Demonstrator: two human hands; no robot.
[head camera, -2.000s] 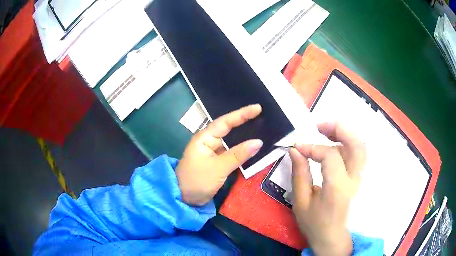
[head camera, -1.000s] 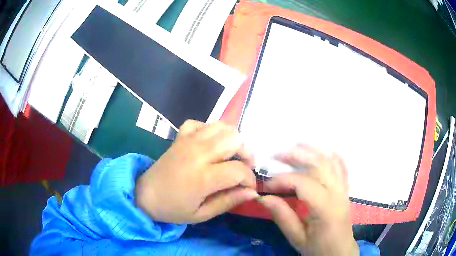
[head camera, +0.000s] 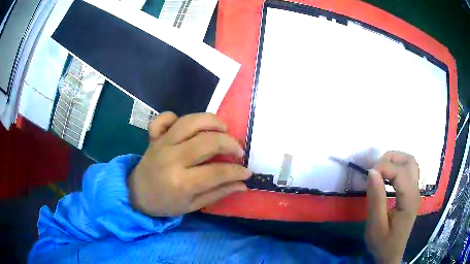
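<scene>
A display panel (head camera: 350, 103), bright white with a thin black frame, lies on a red foam tray (head camera: 239, 87). My left hand (head camera: 188, 167) rests at the panel's lower left corner, fingertips on the frame's edge; whether it holds anything is hidden. My right hand (head camera: 394, 198) pinches a thin black strip (head camera: 358, 167) between thumb and finger, over the panel's lower right part. The strip's far end is blurred. A small grey adhesive piece (head camera: 285, 169) lies at the panel's lower edge, right of the left hand. A black tape sheet (head camera: 136, 56) on white liner lies left of the panel.
Ladder-patterned sticker sheets (head camera: 76, 105) lie at the left on the green bench (head camera: 116, 126). White sheets (head camera: 37, 85) are at the far left. Shiny clear plastic (head camera: 448, 232) is at the lower right edge. Red foam (head camera: 38, 154) stands beside the bench at the lower left.
My right hand has moved right, away from my left hand, and now shows a black strip in its fingers. My left hand has shifted slightly left. The view has shifted, so the panel appears higher.
</scene>
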